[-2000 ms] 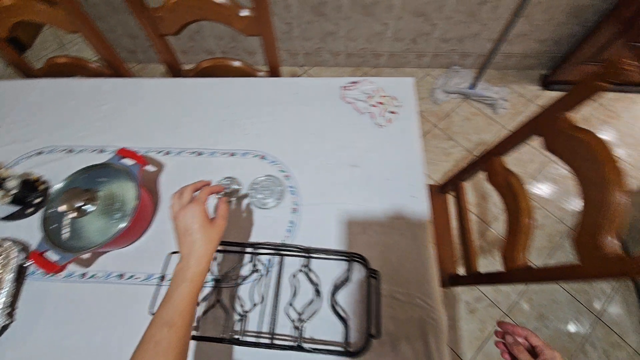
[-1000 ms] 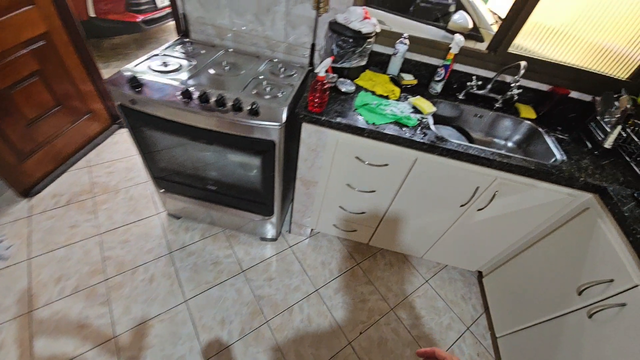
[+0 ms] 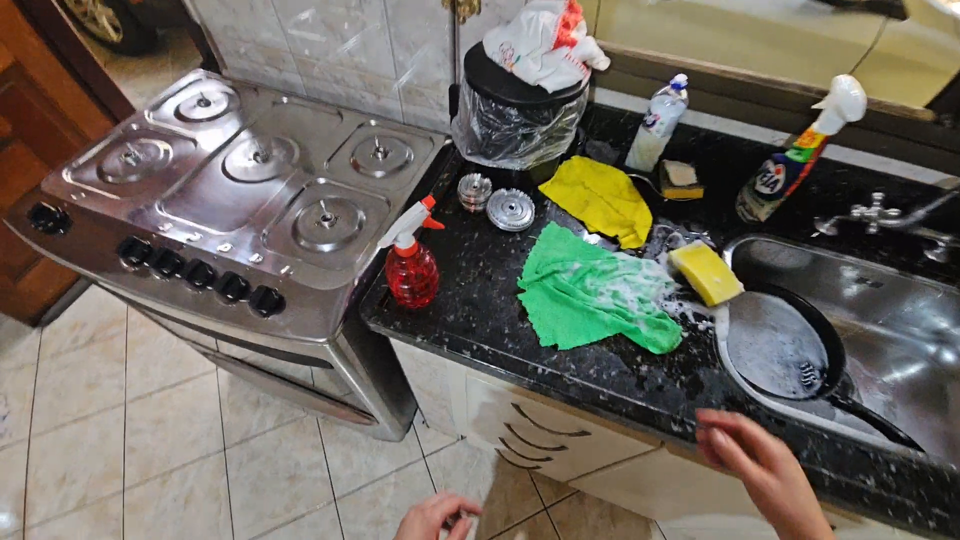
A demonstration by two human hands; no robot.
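Observation:
My right hand (image 3: 757,465) hangs over the front edge of the black granite counter, below the soapy green cloth (image 3: 592,292) and left of the frying pan's handle. Its fingers are bent, and nothing shows in them. Lower down, my left hand (image 3: 439,517) is above the floor, partly cut off by the frame, with curled fingers and no object visible. A yellow sponge (image 3: 705,273) rests at the sink's left rim, beside the black frying pan (image 3: 784,345), which holds cloudy liquid. Behind the green cloth lie a yellow cloth (image 3: 600,199) and metal burner parts (image 3: 511,209).
A steel stove (image 3: 247,187) without grates stands at left. On the counter are a red spray bottle (image 3: 412,270), a lidded bin (image 3: 521,112) lined with plastic, a clear bottle (image 3: 658,124), another spray bottle (image 3: 787,157) and a small sponge (image 3: 681,180). The faucet (image 3: 877,217) is behind the sink.
The view has turned from the white table to the stove and sink, then come nearer to the counter. Two seconds ago one hand was by round clear or metal pieces on the table.

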